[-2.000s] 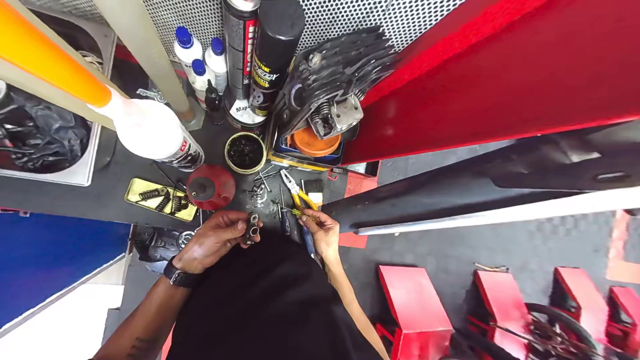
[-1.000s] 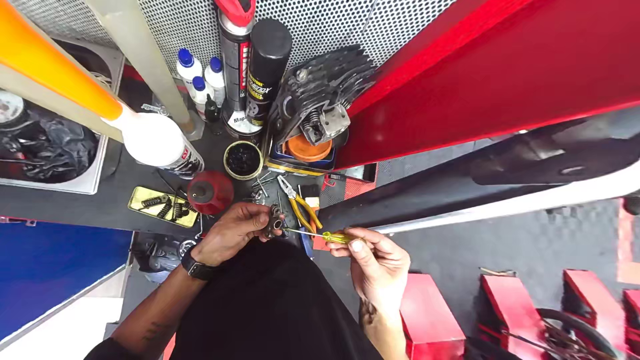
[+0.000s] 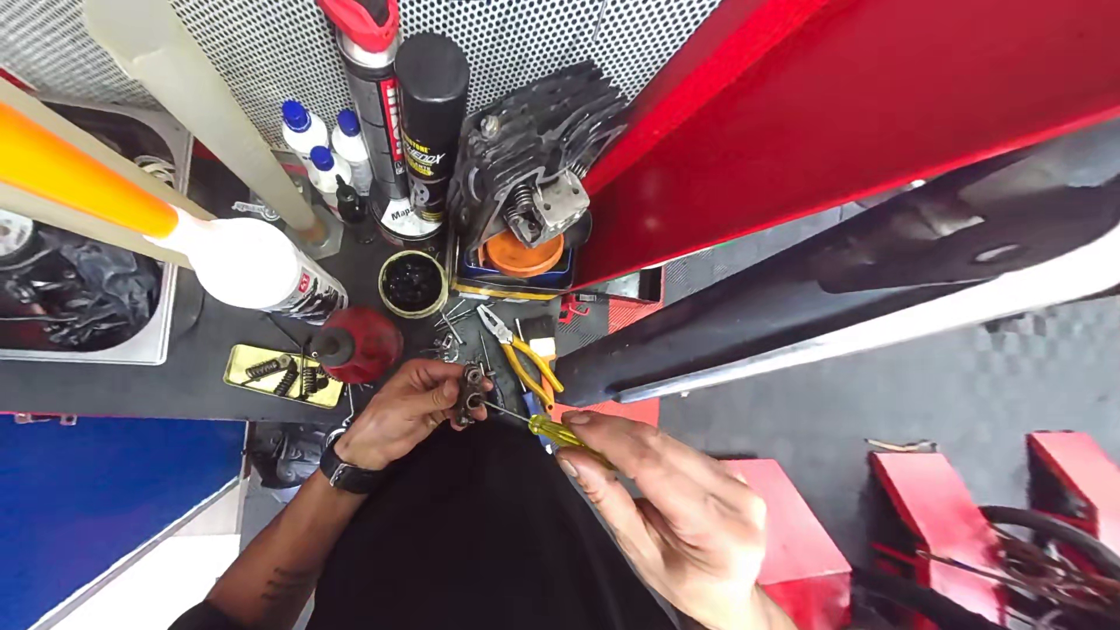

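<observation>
My left hand [image 3: 409, 411], with a black watch at the wrist, grips a small dark metal part [image 3: 470, 395] that has round openings. Between the thumb and fingers of my right hand [image 3: 669, 503] is the yellow handle of a screwdriver [image 3: 560, 432]; its thin shaft points left and its tip is at or close to the metal part. Whether the tip touches cannot be told. Yellow-handled pliers [image 3: 522, 357] lie just beyond the hands, beside a brush [image 3: 540, 337] and several small screws or pins [image 3: 452, 325].
Left of the hands are a red oil can [image 3: 359, 345] and a yellow tray of springs [image 3: 284, 376]. Behind stand a tin of dark contents [image 3: 413, 283], spray cans [image 3: 430, 122], a finned engine cylinder head [image 3: 534, 166] and a white canister [image 3: 254, 267]. A red panel [image 3: 831, 114] rises at the right.
Two seconds ago my right hand was beside the pliers; it has moved right and toward the camera, with the screwdriver turned toward the metal part. My left hand still grips the part.
</observation>
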